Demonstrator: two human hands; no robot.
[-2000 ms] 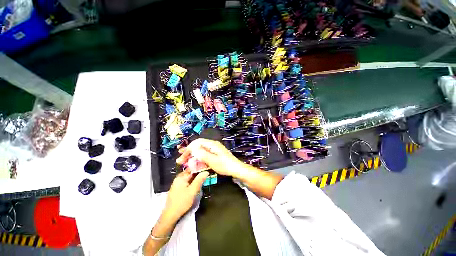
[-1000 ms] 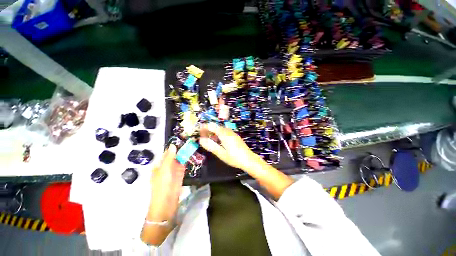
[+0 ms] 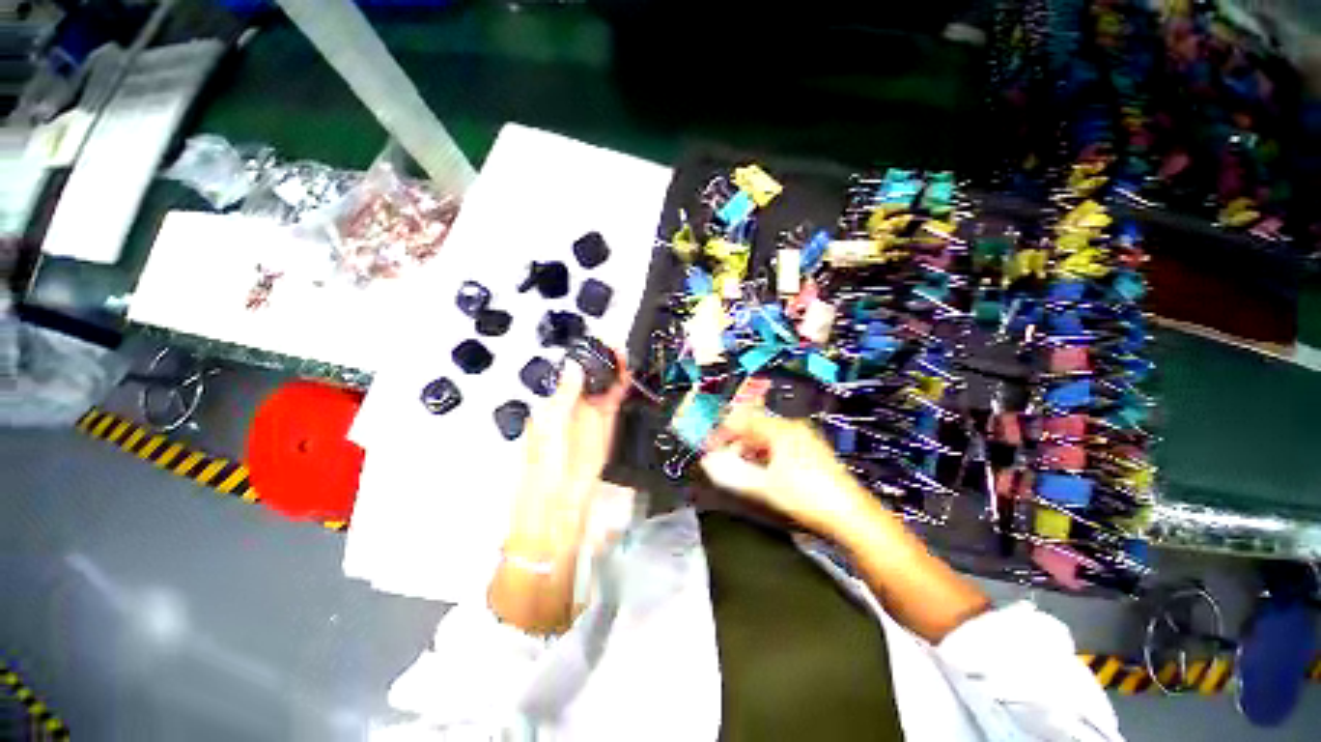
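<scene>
Black housings (image 3: 471, 355) lie apart on the white sheet (image 3: 435, 500). My left hand (image 3: 577, 420) is over the sheet's right edge, with a dark glossy housing (image 3: 591, 365) at its fingertips. My right hand (image 3: 775, 461) is over the front left of the black tray (image 3: 638, 435), fingers bent. A teal binder clip (image 3: 698, 420) lies beside its fingertips and a pink clip (image 3: 751, 392) shows just behind them; whether the fingers grip either is unclear. Loose clips (image 3: 707, 331) lie in a heap behind the hands.
Rows of clipped housings (image 3: 1065, 435) fill the tray's right. More clipped pieces (image 3: 1231, 160) stand at the far right, near a brown board (image 3: 1217, 297). Bagged copper-coloured parts (image 3: 388, 225) lie left. A red stool (image 3: 304, 447) and a blue stool (image 3: 1278, 660) stand below.
The view has swung left, so the bench appears shifted right and tilted. My left hand has moved from the tray's left edge onto the white sheet with a black housing. My hands are farther apart.
</scene>
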